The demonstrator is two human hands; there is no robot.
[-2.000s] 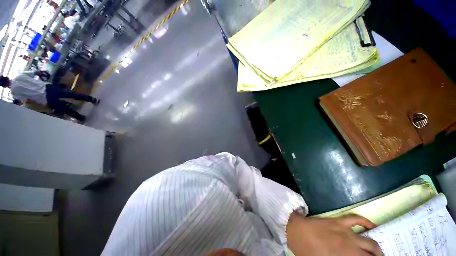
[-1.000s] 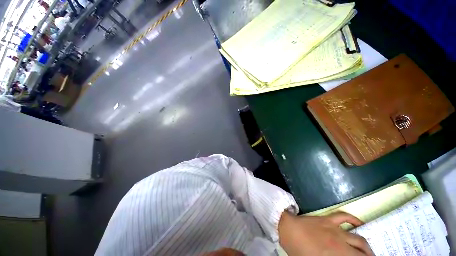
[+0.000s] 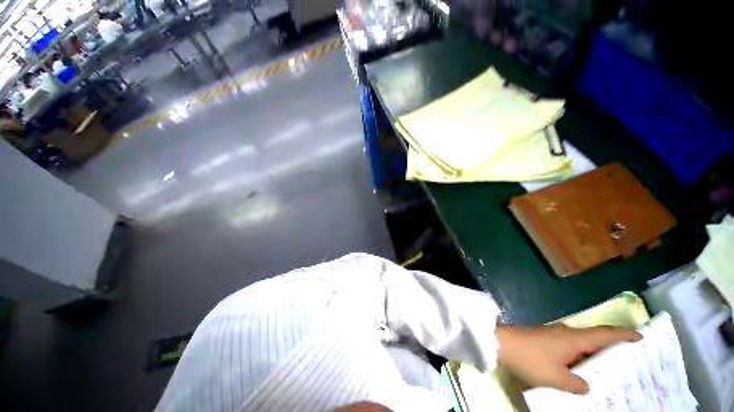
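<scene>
My left hand (image 3: 551, 354), in a white striped sleeve, lies on white sheets with dark handwriting (image 3: 636, 378) at the lower right. Its fingers are apart and it grips nothing. Pale yellow-green forms (image 3: 503, 390) show beneath the white sheets and beside my wrist. My right hand is not clearly in view. A small blurred patch of skin shows at the bottom edge; I cannot tell what it is.
A brown leather-cover notebook (image 3: 591, 217) lies beyond my hand on the green bench (image 3: 475, 217). Yellow forms on a clipboard (image 3: 491, 133) lie farther back. Blue bins (image 3: 644, 105) stand at the upper right. A white pillar-like block (image 3: 56, 217) is at left.
The view has tilted and shows more of the bench's far end. My left hand has shifted on the white sheets, with its fingers more spread, and the sheets look lifted or turned.
</scene>
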